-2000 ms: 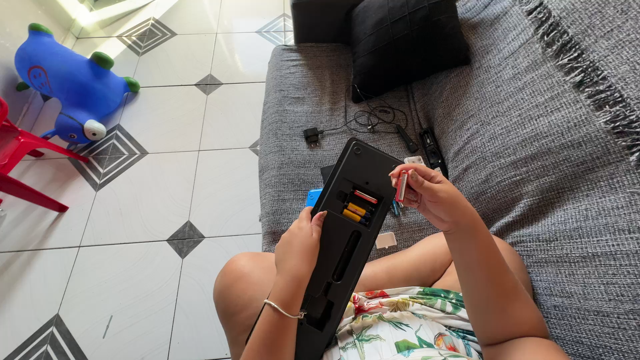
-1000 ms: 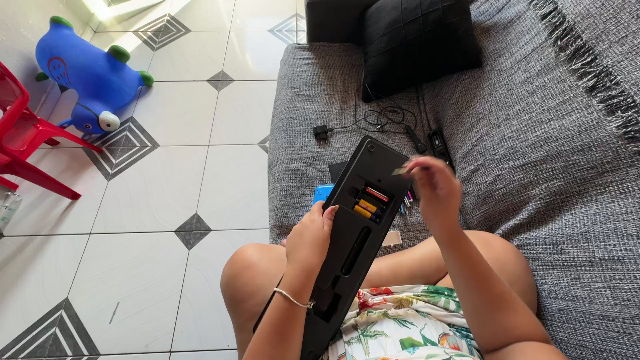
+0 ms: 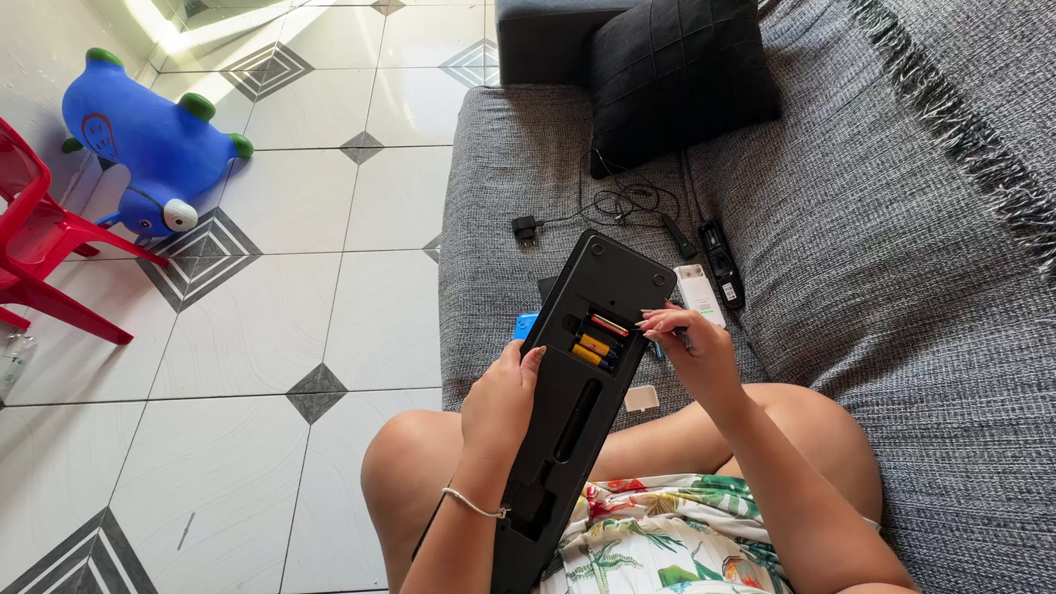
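My left hand (image 3: 499, 404) grips the left edge of a long black plastic device (image 3: 609, 421), its underside facing up and tilted across my lap. Near the device's upper end, an open battery compartment holds a red battery (image 3: 609, 324) and yellow batteries (image 3: 591, 356). At the compartment's right side is my right hand (image 3: 689, 338), thumb and fingertips pinched together; whether something small is between them I cannot tell. Just beyond that hand lies a white plastic case (image 3: 700, 295). A small white cover (image 3: 642, 398) rests on the sofa beside the device.
The grey woven sofa cover (image 3: 503, 190) carries a black plug adapter (image 3: 525, 228) with tangled cable, a black handheld device (image 3: 721, 264), a blue item (image 3: 525, 325) and a black cushion (image 3: 685, 78). On the tiled floor are a red plastic chair (image 3: 62, 247) and a blue inflatable toy (image 3: 148, 124).
My right hand held a small item above the device's upper right edge two seconds ago; now it is lower, beside the battery compartment. My left hand still grips the device.
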